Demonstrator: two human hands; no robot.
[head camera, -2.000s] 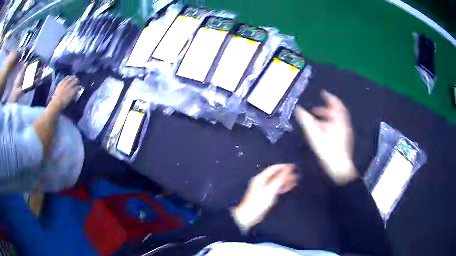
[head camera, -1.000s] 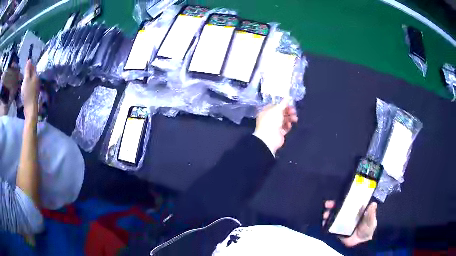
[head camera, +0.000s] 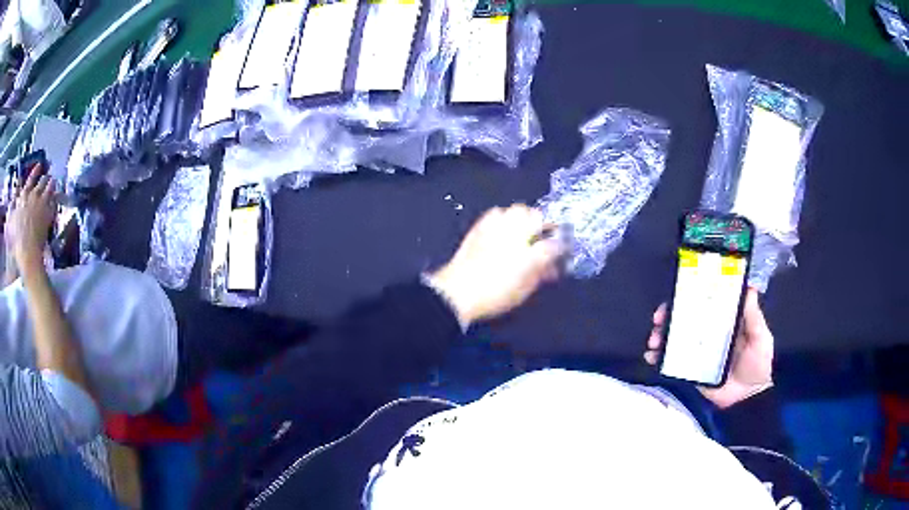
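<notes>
My right hand (head camera: 755, 351) holds a phone-shaped unit (head camera: 705, 299) from below, its white face up and its green board end with yellow tape pointing away from me. My left hand (head camera: 503, 261) is at the near end of an empty clear plastic bag (head camera: 616, 179) on the black mat. The fingers are blurred and seem to pinch the bag's edge. A bagged unit (head camera: 770, 154) lies just beyond the held unit, partly covered by it.
Bagged units (head camera: 327, 45) lie in an overlapping row at the back. Dark bagged units (head camera: 130, 110) stand packed at left. Another bagged unit (head camera: 244, 244) and a clear bag (head camera: 181, 224) lie left. A neighbouring person's arm (head camera: 45, 309) is at far left. A green belt (head camera: 638, 10) runs behind.
My left hand has moved from the back row towards me, and an empty bag now lies on the mat at its fingers. My right hand still holds the unit, now more upright in view. The view has shifted.
</notes>
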